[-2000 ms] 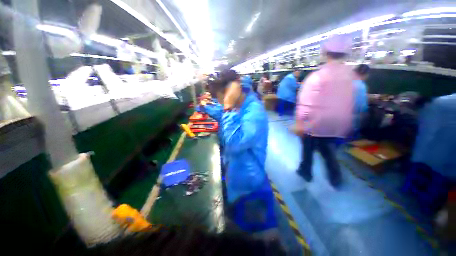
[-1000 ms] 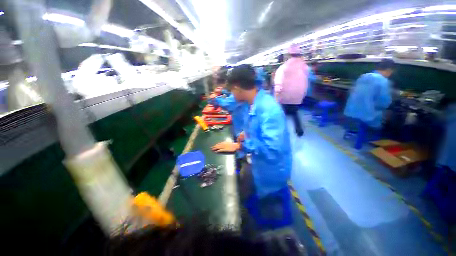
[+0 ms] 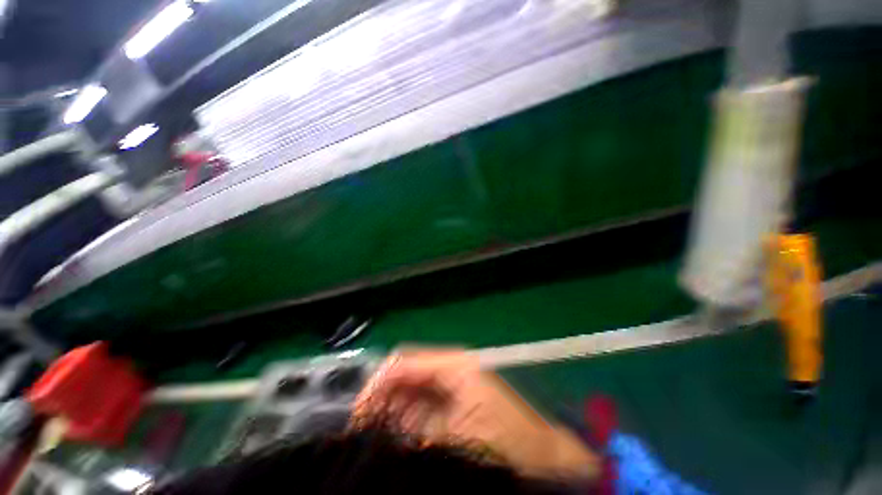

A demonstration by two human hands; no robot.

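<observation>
A clear blister tray (image 3: pixel 314 382) with square pockets lies or is held low in the head view, left of centre. My right hand (image 3: pixel 440 392) is bare and blurred, with a red wrist band and blue sleeve behind it. Its curled fingers meet the tray's right side; blur and dark hair below hide whether they grip it. My left hand is not in view. A yellow-orange electric screwdriver (image 3: pixel 799 309) hangs upright at the right, black tip down, away from my hand.
A wrapped post (image 3: pixel 743 193) stands beside the screwdriver. A pale rail (image 3: pixel 600 344) crosses behind my hand. Small dark units (image 3: pixel 348 331) lie on the lower green conveyor (image 3: pixel 435 327). A red-orange bin (image 3: pixel 89 394) is at the left. A long white shelf edge (image 3: pixel 387 145) runs above.
The view has swung left and down from the aisle and the neighbouring worker to the bench. My right hand and the tray have come into view; the screwdriver now shows at the right.
</observation>
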